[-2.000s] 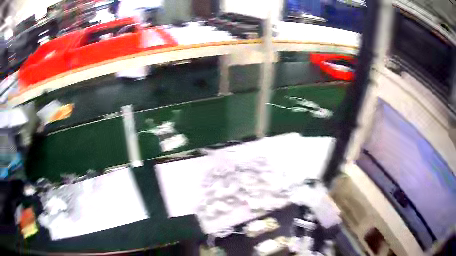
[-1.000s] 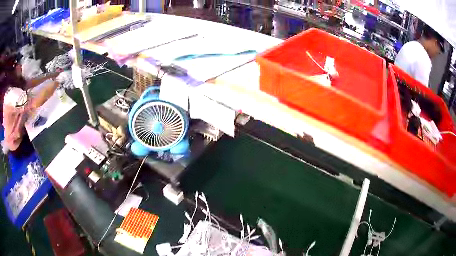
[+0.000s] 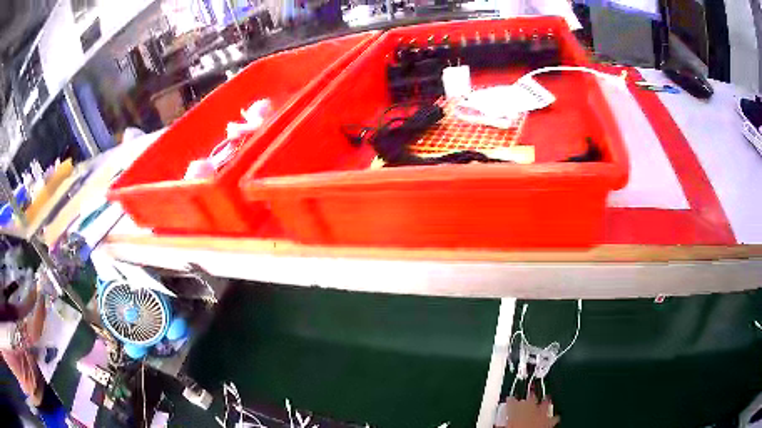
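A small cluster of white power adapters with thin cords (image 3: 535,359) lies on the dark green conveyor belt, just right of the white divider bar (image 3: 499,364). One hand shows at the bottom edge, cut off by it, and looks like my left hand (image 3: 530,412). Its fingers point up toward the cluster, at the cords' lower ends. Whether the fingers hold the cords cannot be told. My right hand is out of the picture.
Red bins (image 3: 434,205) stand on the shelf (image 3: 401,272) above the belt (image 3: 359,351), with adapters and black cables inside. A blue fan (image 3: 134,313) stands at left. More white cords (image 3: 242,410) show at the bottom edge. Part of another person (image 3: 25,364) is at far left.
The view has swung, so the red bins now fill the middle and the fan sits farther left. A hand has come into view below the adapter cluster.
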